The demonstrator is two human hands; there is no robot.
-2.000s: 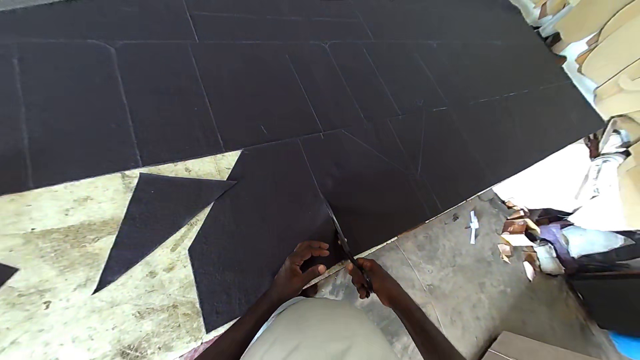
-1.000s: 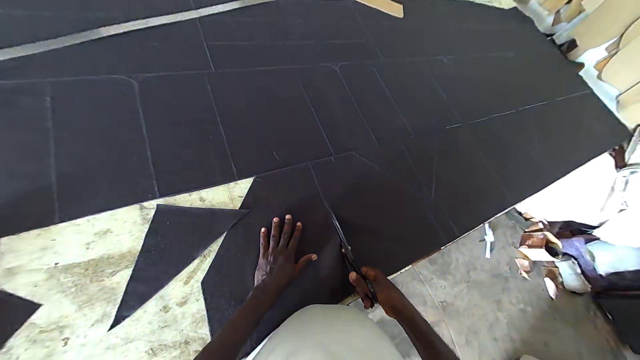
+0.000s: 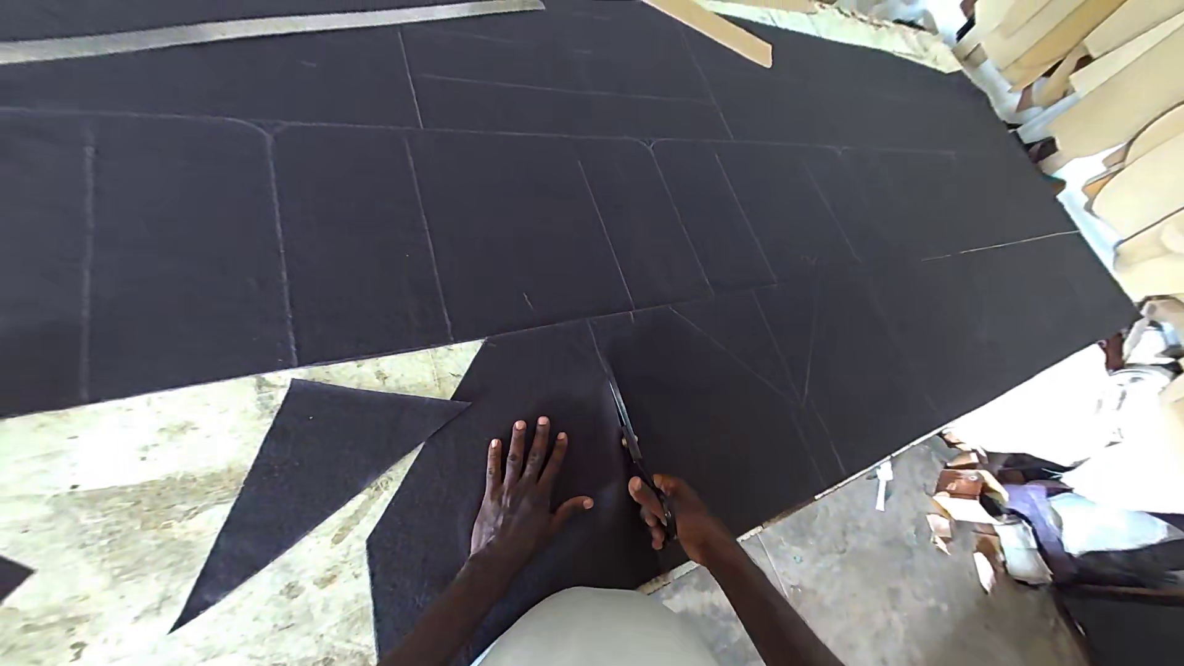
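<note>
Black fabric (image 3: 518, 222) marked with pale chalk lines covers most of the table. My right hand (image 3: 671, 518) holds black-handled scissors (image 3: 632, 442), whose blades lie along a line in the near part of the fabric and point away from me. To their left, my left hand (image 3: 525, 495) rests palm down on the fabric with its fingers spread. A loose triangular piece of black fabric (image 3: 310, 481) lies farther left, its right tip touching or overlapping the large fabric's angled edge.
The worn pale tabletop (image 3: 120, 490) shows at the left. A grey strip (image 3: 268, 26) and a tan strip (image 3: 717, 30) lie across the far fabric. Tan pattern pieces (image 3: 1119, 102) stand at the upper right, and scraps (image 3: 980, 504) lie on the floor at the right.
My left hand has moved from beside the scissors to lie flat with its fingers spread. The scissors remain in my right hand. The view has shifted, and the far strips show now.
</note>
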